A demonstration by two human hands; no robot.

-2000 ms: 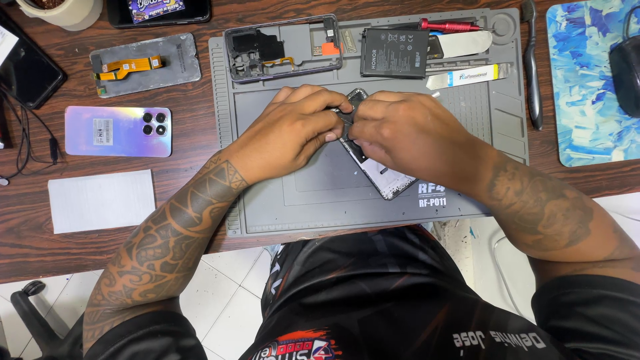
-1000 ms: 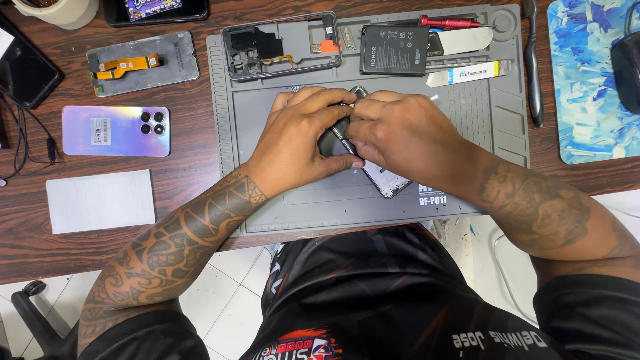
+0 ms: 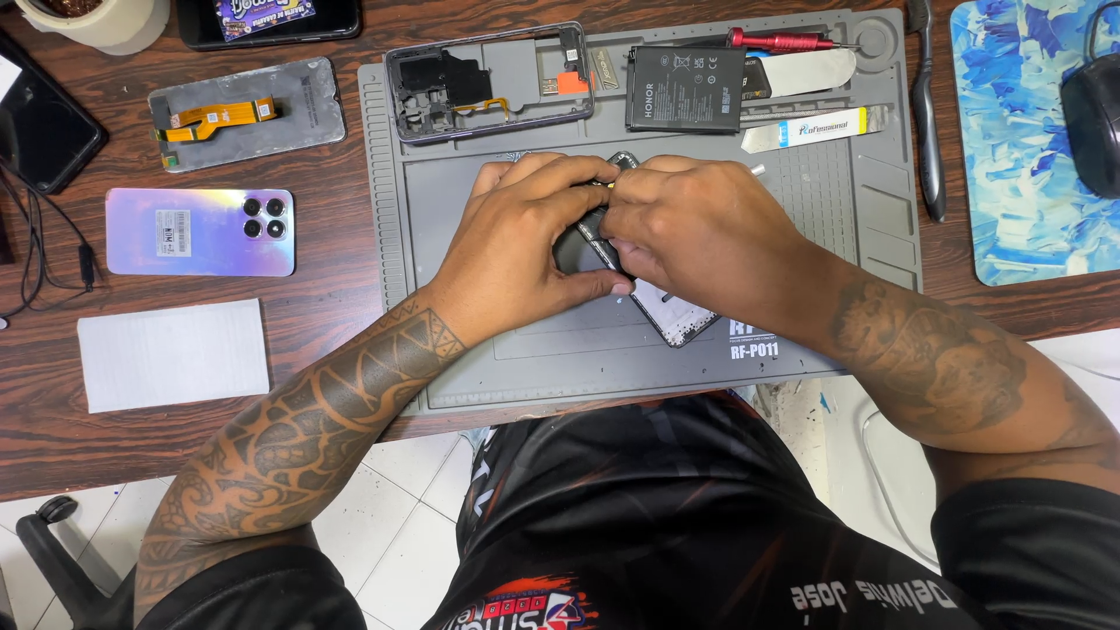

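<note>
A phone frame or screen assembly [image 3: 672,317], with a black edge and a whitish inner face, lies at a slant on the grey repair mat [image 3: 464,376]. My left hand [image 3: 534,232] grips its upper left edge, thumb and fingers around the side. The fingertips of my right hand [image 3: 691,227] are bunched at its upper part; whether they pinch a small part is hidden. Above my hands lie an opened phone housing [image 3: 490,83] with an orange flex cable and a black Honor battery [image 3: 684,89].
Right of the battery lie a red screwdriver [image 3: 779,40], a metal pry blade [image 3: 809,73] and tweezers in a sleeve [image 3: 814,128]. Leftward are a screen with flex cable [image 3: 311,114], a purple back cover [image 3: 201,232] and a white pad [image 3: 173,354]. A brush [image 3: 929,131] lies beside the mat.
My fingers have shifted slightly at the upper part of the phone piece. Both hands stay on it, and the surrounding parts have not moved.
</note>
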